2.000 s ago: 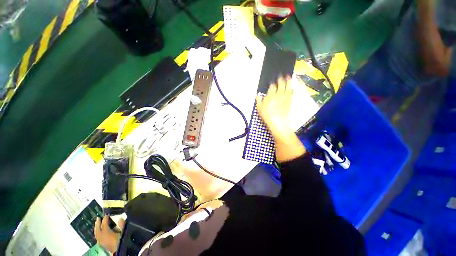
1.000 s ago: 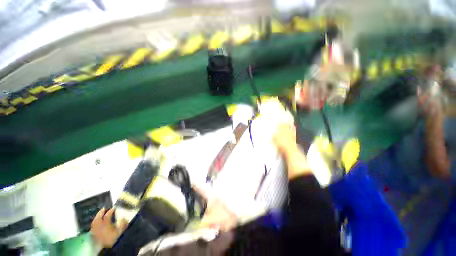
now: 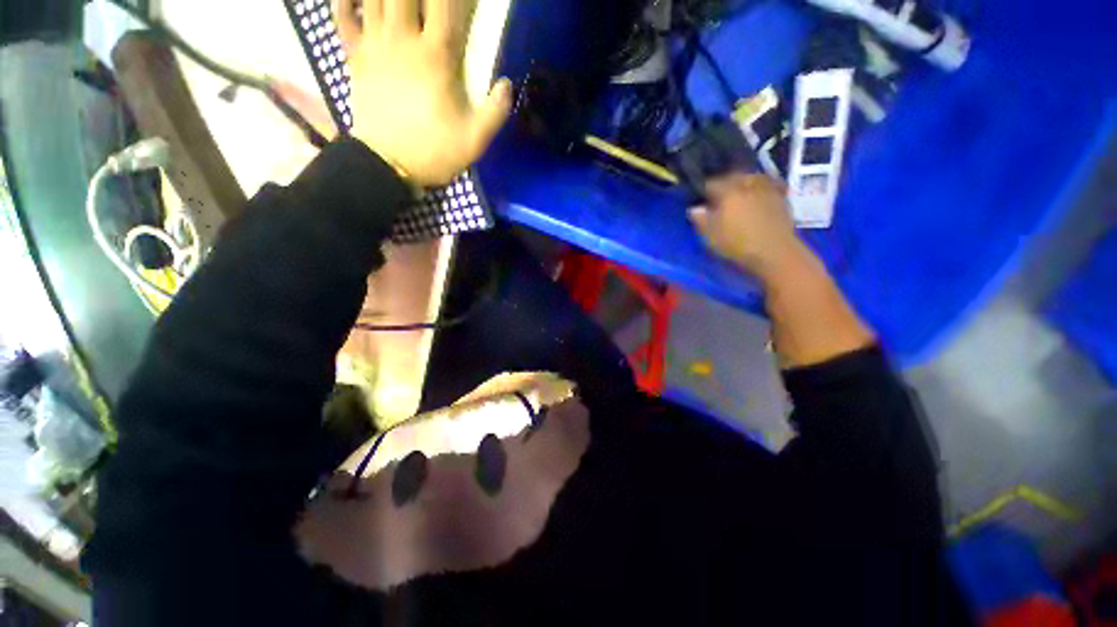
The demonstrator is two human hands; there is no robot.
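Observation:
My left hand (image 3: pixel 423 104) lies palm down with fingers spread at the bench edge, over a dotted perforated sheet (image 3: pixel 447 211) and partly hiding it. My right hand (image 3: pixel 750 223) is inside the blue bin (image 3: pixel 906 276), its fingers closed around a dark object (image 3: pixel 714 153) that merges with black cords; its exact shape cannot be told. A brown-grey socket strip (image 3: pixel 178 123) lies left of my left hand, blurred and partly cut off.
The bin holds white frames (image 3: pixel 821 147), a white bar (image 3: pixel 925 37) and black cords. A white cable (image 3: pixel 135 239) lies at the left. A red stool-like frame (image 3: pixel 649 319) stands below the bin. A thin dark cord crosses the bench near my body.
The view has swung right and down towards the bin. My right hand has gone from the sheet into the bin. My left hand has left the black unit and lies over the sheet.

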